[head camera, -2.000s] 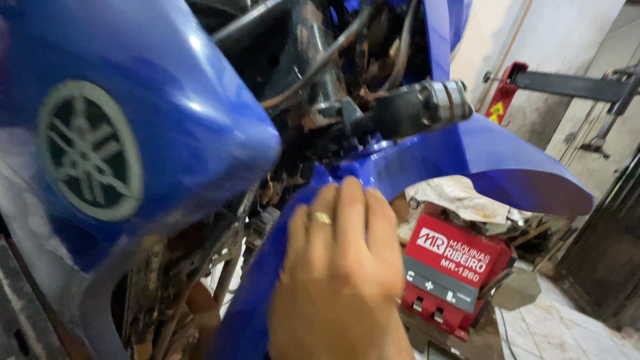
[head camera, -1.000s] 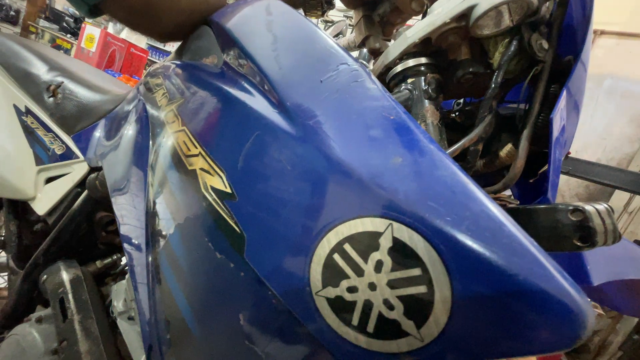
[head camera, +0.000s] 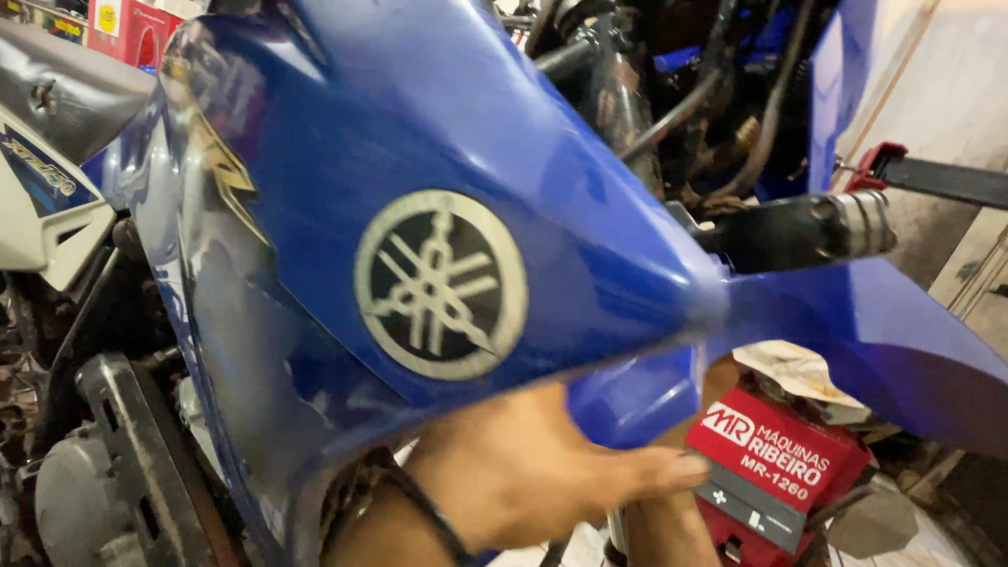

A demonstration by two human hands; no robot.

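Observation:
A blue plastic motorcycle side fairing [head camera: 551, 260] with a round Yamaha emblem [head camera: 441, 284] fills the middle of the view. Below its lower edge is my left hand [head camera: 528, 465], a dark band at its wrist and its thumb pointing right. It holds a small blue plastic part [head camera: 638, 402] under the fairing's front corner; its fingers are hidden behind. My right hand [head camera: 713, 386] shows only in part beside that part, its forearm rising behind my left thumb; its fingers are hidden. A black fork or bracket end [head camera: 819, 228] juts out just above the blue front fender [head camera: 874, 346].
A red Máquinas Ribeiro machine [head camera: 776, 465] stands on the floor at lower right. Cables and frame tubes [head camera: 630, 102] lie behind the fairing. The seat [head camera: 63, 87] and an engine cover [head camera: 94, 496] are at left, a red and black arm [head camera: 929, 173] at right.
One second ago a hand was at the top edge of the fairing; now both hands are beneath its front corner. The view has swung considerably.

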